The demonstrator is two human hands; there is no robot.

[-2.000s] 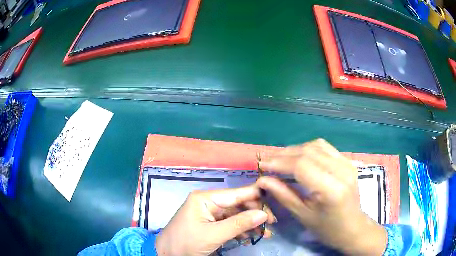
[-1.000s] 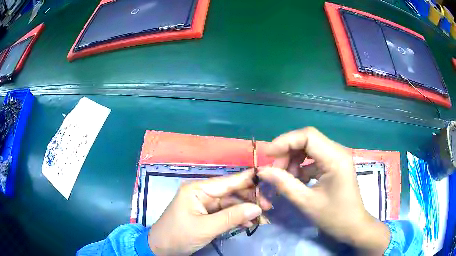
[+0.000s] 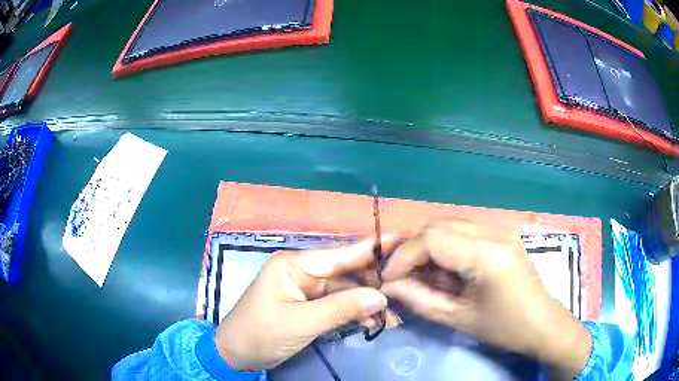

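Note:
A thin dark narrow strip (image 3: 377,219), likely the camera board, stands upright between my hands, its tip over the cradle's top band. My left hand (image 3: 301,309) pinches it from the left between thumb and fingers. My right hand (image 3: 469,283) has thumb and forefinger at the strip from the right; its fingers are partly blurred. A black cable (image 3: 326,362) loops out below my left fingers and runs down over the cover. The display back cover (image 3: 406,362), shiny inside with a round logo mark, lies in a red-orange foam cradle (image 3: 298,208). My hands hide its middle top edge.
Farther back, covers lie in cradles at left (image 3: 223,56), far left and right (image 3: 555,104). At left are a blue parts tray (image 3: 33,178) and a white sheet with dark specks (image 3: 112,208). At right are a blue-streaked sheet (image 3: 640,298) and a round tub (image 3: 665,223).
My right fingers have moved down along the strip, close to my left fingertips, and more of its upper end shows. The far cradles have shifted right and up in view.

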